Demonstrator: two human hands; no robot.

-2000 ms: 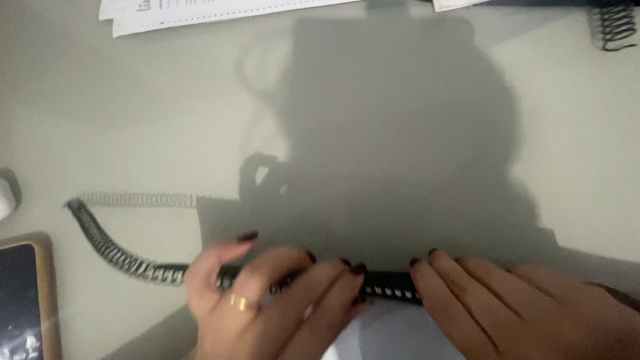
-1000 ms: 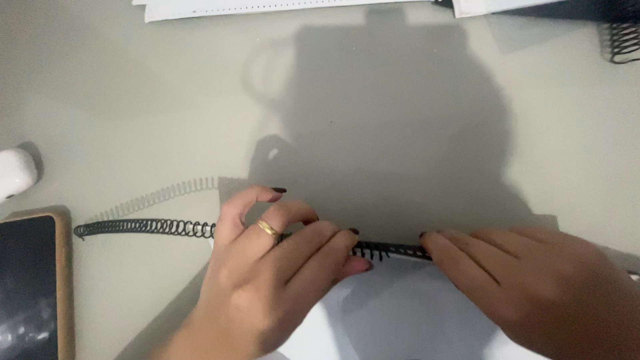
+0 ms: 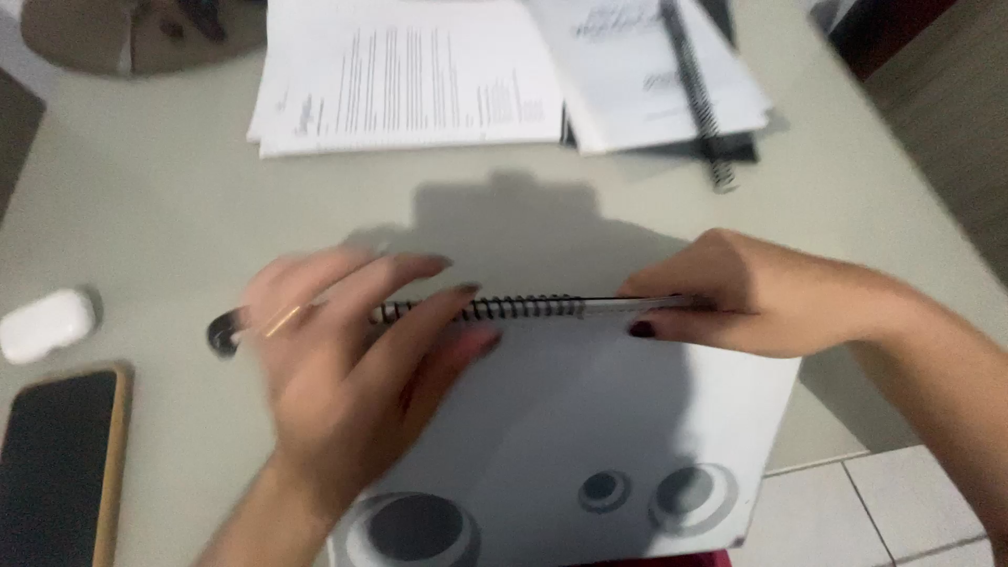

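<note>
A black spiral binding coil point(image 3: 520, 306) runs along the upper edge of a white booklet point(image 3: 551, 425) whose cover bears grey and black circles. Blurred, my left hand point(image 3: 346, 339) bends over the coil's left part, fingers around it; the coil's dark free end pokes out to the left of that hand. My right hand point(image 3: 709, 307) pinches the booklet's edge to the right of the coil, thumb on the near side. Between the hands the coil's loops sit on the edge; right of them the edge shows no coil.
A white earphone case point(image 3: 49, 324) and a phone in a tan-edged case point(image 3: 59, 465) lie at the left. Printed sheets point(image 3: 409, 87) are at the back, beside another bound document point(image 3: 630, 87) with a black coil point(image 3: 693, 87). The table's edge and floor tiles show at lower right.
The long stretch of coil left of my left hand now shows only as a short end. The booklet's cover with circles has come into sight. The view has widened and moved.
</note>
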